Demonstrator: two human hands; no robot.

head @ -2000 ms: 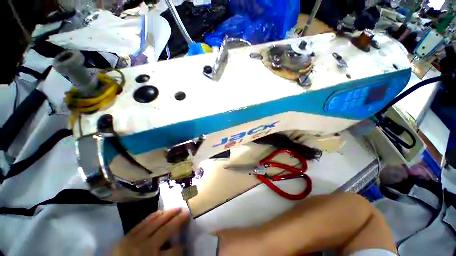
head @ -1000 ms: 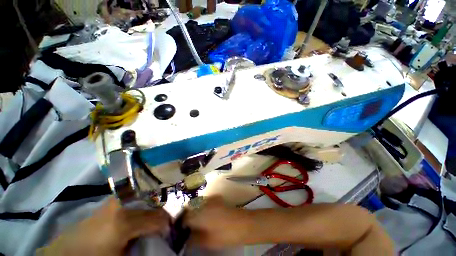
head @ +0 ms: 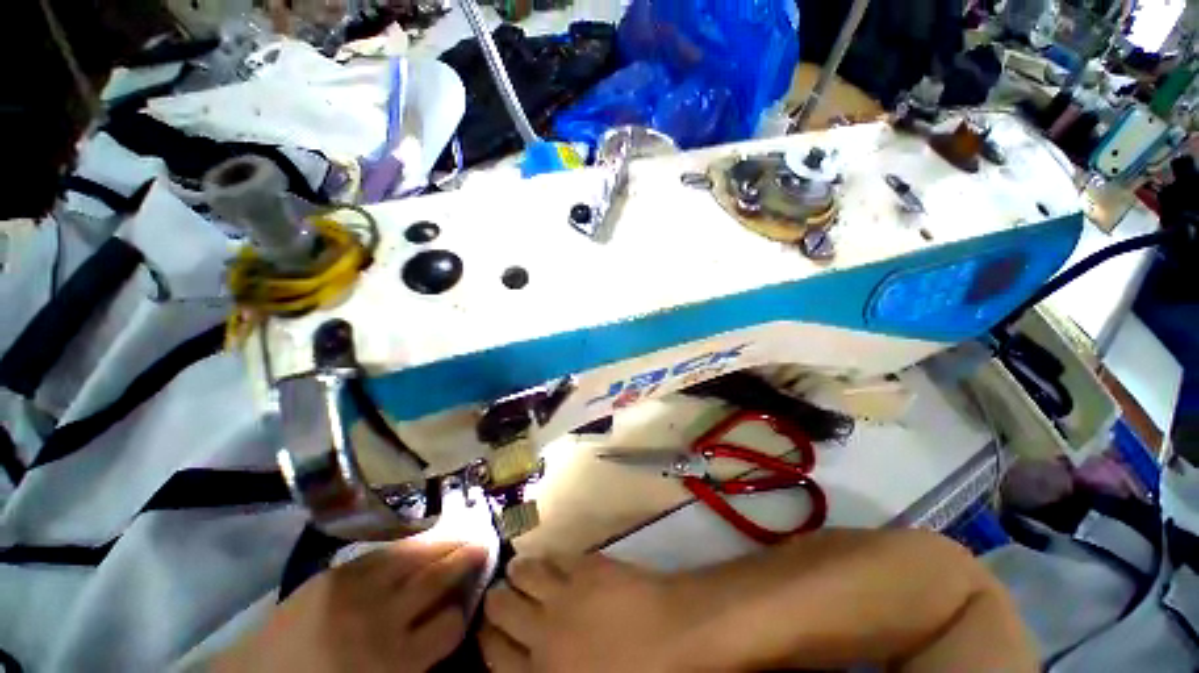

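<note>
A white sewing machine head with a blue band (head: pixel 592 345) crosses the view. Its brightly lit needle area is at the lower left. Pale grey cloth with a black piece (head: pixel 305 557) lies under the needle area. My left hand (head: pixel 375 607) lies flat on the cloth just in front of the needle, fingers together. My right hand (head: pixel 559 611) is close beside it on the right, fingertips bent down on a dark edge of the cloth. Both hands are partly cut off or blurred. Red-handled scissors (head: pixel 756 476) lie on the bed under the arm.
Pale cloth with black stripes (head: pixel 132 454) is heaped at the left, and more grey cloth (head: pixel 1098 559) is at the lower right. A dark hairy tuft (head: pixel 802 410) lies behind the scissors. An open tray (head: pixel 1072 418) is at the right; a blue bag (head: pixel 704 72) is behind.
Since one second ago, my hands have come out of blur and pressed flatter on the cloth. Two seconds ago only one hand's fingers showed clearly at the needle; the view has also shifted slightly.
</note>
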